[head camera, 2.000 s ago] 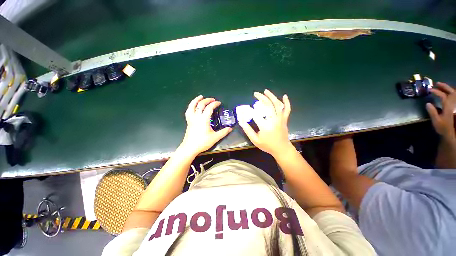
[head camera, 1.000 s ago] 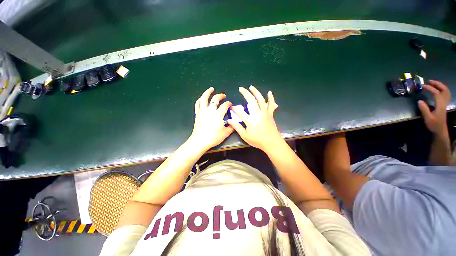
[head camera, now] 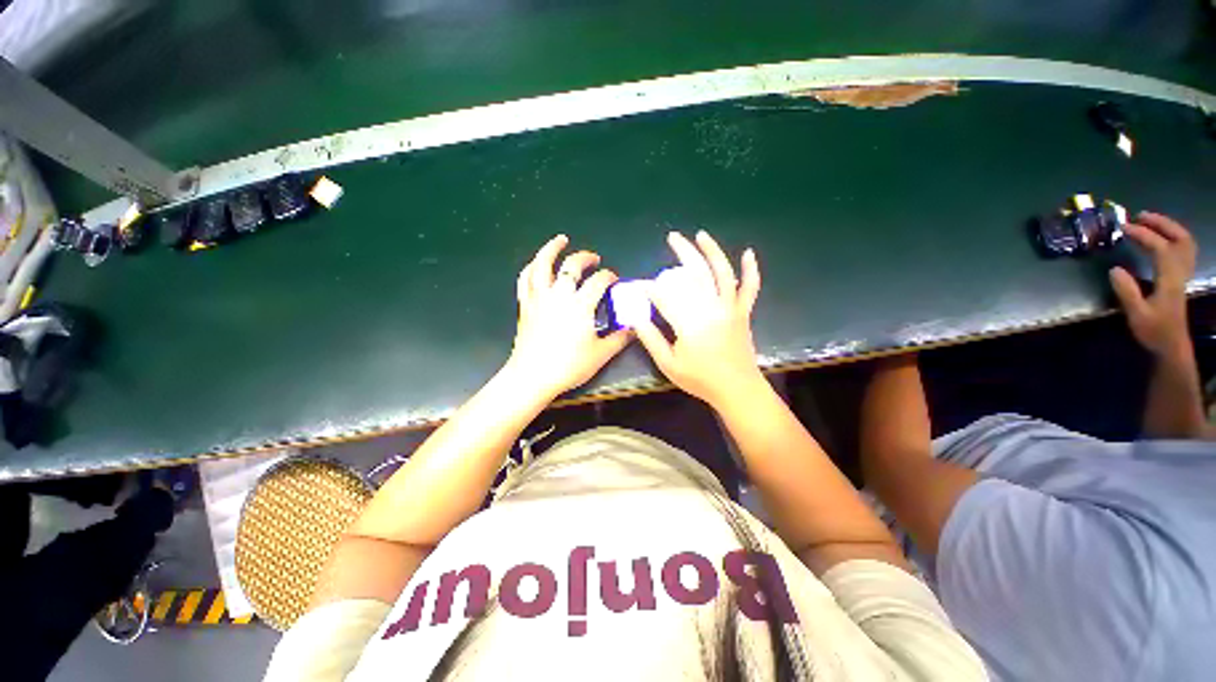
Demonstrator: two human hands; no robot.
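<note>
A short row of smartwatch units [head camera: 630, 304] lies on the dark-green bench in front of me, one screen glowing white to blue-violet. My left hand [head camera: 567, 317] is closed around the left end of the row, over a darker unit, its thumb near the lit screen. My right hand [head camera: 703, 315] covers the right end, fingers bent around it, with a white glow by its fingertips. Both hands hide most of the units, so their number cannot be told.
A row of dark set-aside units [head camera: 248, 208] with a pale label lies at left near the metal post [head camera: 100, 133]. A black bundle [head camera: 40, 360] is at the left edge. At right, a seated person's hand [head camera: 1160, 273] touches other units [head camera: 1078, 229]. A woven stool [head camera: 304, 540] stands below.
My right hand first moved left toward my left hand, then slightly back right, showing more of the glowing screen. A person's dark-clothed leg has appeared at lower left. The view shifted a little.
</note>
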